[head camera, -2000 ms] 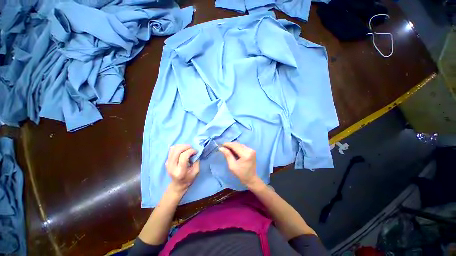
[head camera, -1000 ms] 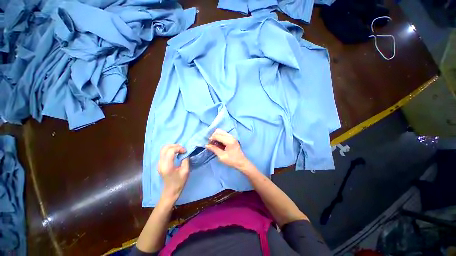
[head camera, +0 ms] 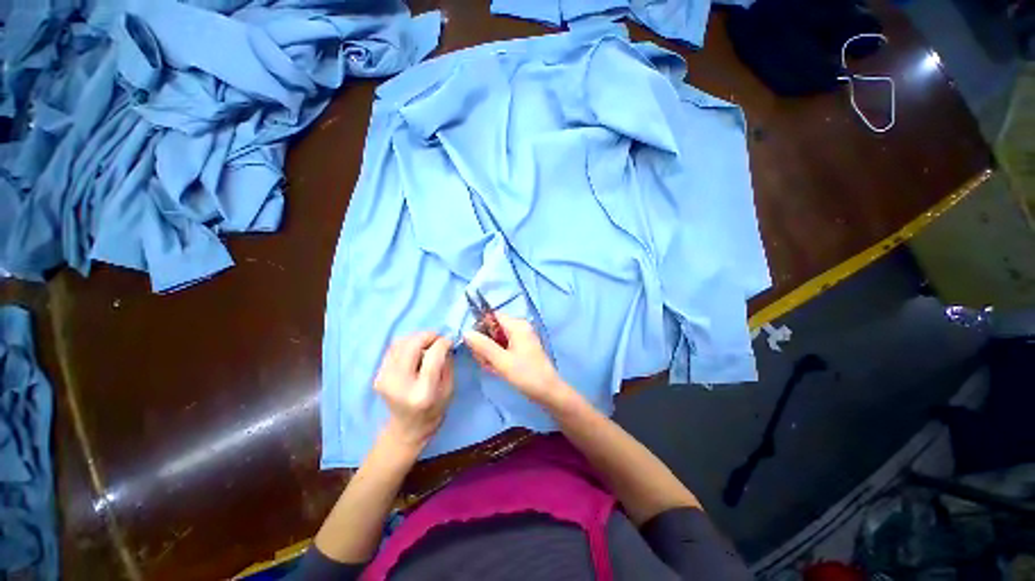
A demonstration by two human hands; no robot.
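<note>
A light-blue garment (head camera: 545, 193) lies spread on the table in front of me. A sleeve end (head camera: 495, 278) lies on its lower middle, between and above my hands. My left hand (head camera: 415, 386) pinches a bit of the blue cloth between thumb and fingers. My right hand (head camera: 516, 358) holds small thread snips (head camera: 488, 320) with a reddish part in the palm and dark blades that point up and left over the cloth. My right fingertips are close beside the left ones. Whether a thread is between them is too small to tell.
A heap of blue garments (head camera: 216, 125) lies at the upper left, and more blue cloth (head camera: 25, 443) at the left edge. A dark bundle (head camera: 794, 43) and a white cord loop (head camera: 872, 85) lie at the upper right. The table's yellow edge (head camera: 874, 247) curves along the right.
The snips' blades now show above my right hand. My left hand moved right and up, back close to my right hand. The opened, folded cloth between them has closed up.
</note>
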